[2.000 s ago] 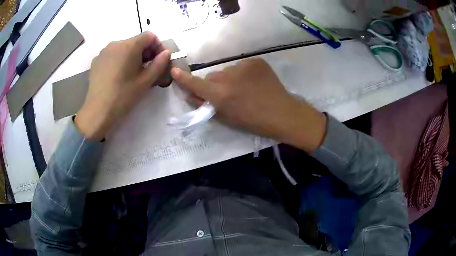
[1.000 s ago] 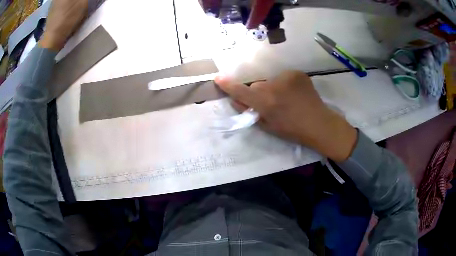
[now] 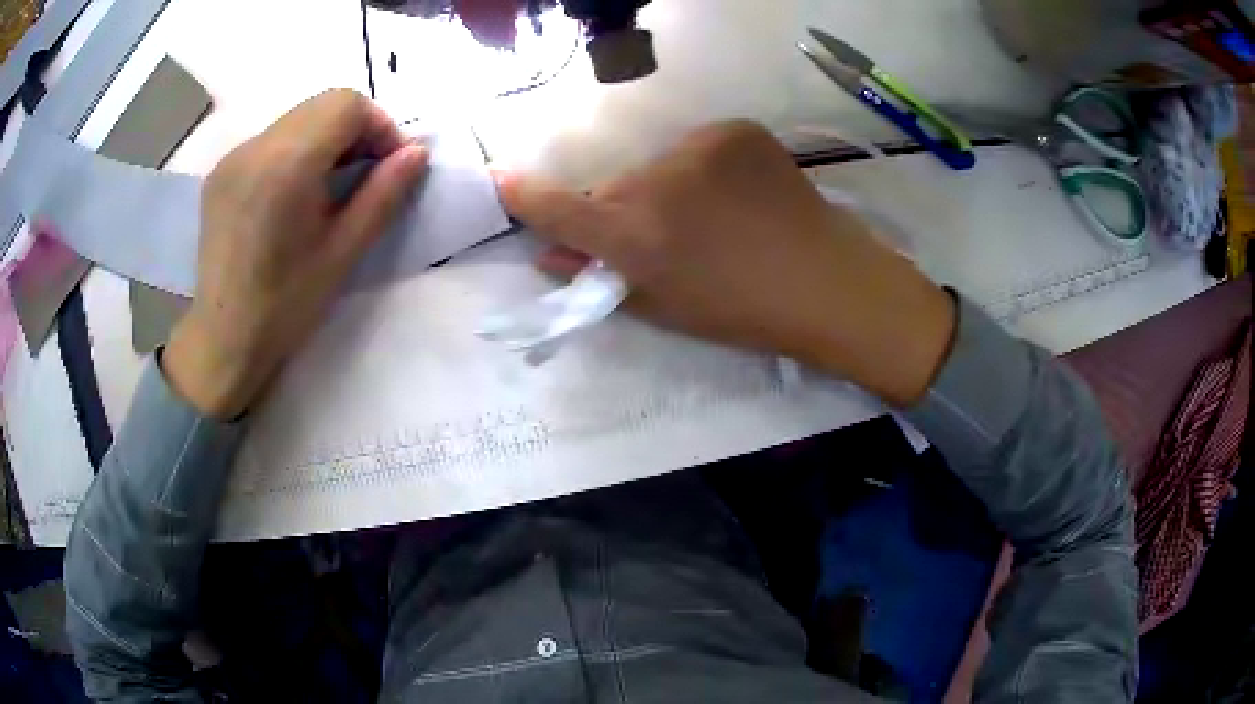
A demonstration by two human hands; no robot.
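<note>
A long band piece, pale bluish-white side up (image 3: 131, 213), runs from the far left to the table in front of the needle area. My left hand (image 3: 296, 227) grips it near its right end, thumb against fingers. My right hand (image 3: 730, 248) touches the band's right end with a fingertip and holds bunched white tape pieces (image 3: 558, 316) under its fingers. A grey-beige band (image 3: 152, 310) shows partly from under the pale band; the rest is hidden. The sewing machine's presser area (image 3: 530, 28) is partly cut off and washed out by the lamp.
Another grey-beige band (image 3: 163, 110) lies at left, with a dark strip (image 3: 83, 371) and pink scrap (image 3: 41, 268). Thread snips (image 3: 902, 103), green-handled scissors (image 3: 1101, 165) and a speckled bundle (image 3: 1186, 165) lie at right. A red-and-white checked cloth (image 3: 1197, 481) hangs lower right.
My left hand has come back from the far upper left with a pale-side-up band, now over the grey-beige one. The white tape on the grey-beige band is covered. My right hand stays near the band end.
</note>
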